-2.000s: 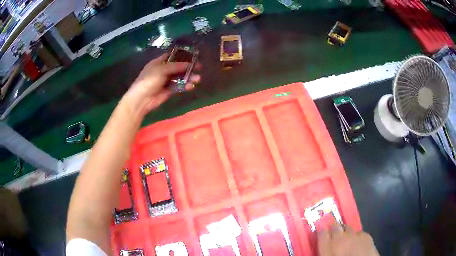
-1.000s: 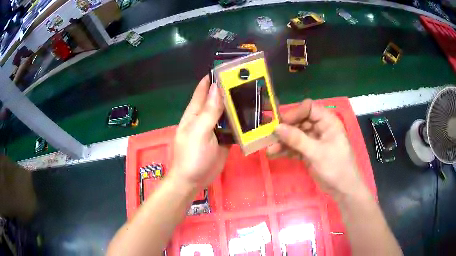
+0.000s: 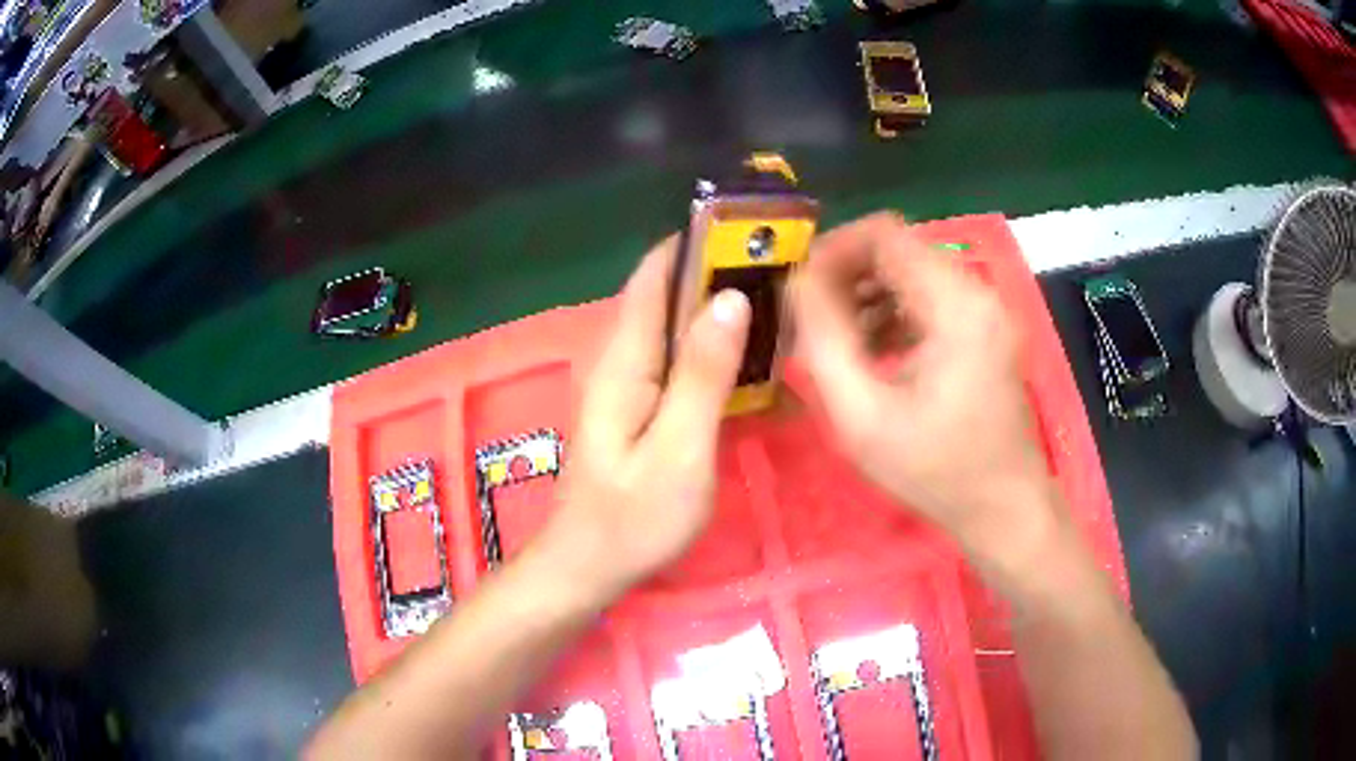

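My left hand point(image 3: 654, 431) holds a joined unit point(image 3: 756, 245) upright above the tray, its yellow face around a dark screen towards me. The left thumb lies on the screen. An orange flex tab sticks up at the unit's top. My right hand point(image 3: 922, 372) is blurred, just right of the unit; whether its fingers touch the unit or hold anything is unclear. The red parts tray point(image 3: 354, 446) lies below both hands. Loose frames lie in it: one at the left point(image 3: 409, 547), one beside it point(image 3: 521, 483), and several in the front row, including a white-edged one point(image 3: 875, 699).
A green conveyor belt point(image 3: 565, 193) runs behind the tray, carrying a yellow unit point(image 3: 894, 82), another at right point(image 3: 1169, 86) and a green-edged unit point(image 3: 362, 300). At right are a spare board unit point(image 3: 1127, 345) and a white fan point(image 3: 1316, 305). A grey post point(image 3: 112, 379) stands left.
The yellow frame, earlier held tilted by both hands over the board unit, now sits against it in my left hand. My right hand has moved up, blurred. The view has shifted slightly.
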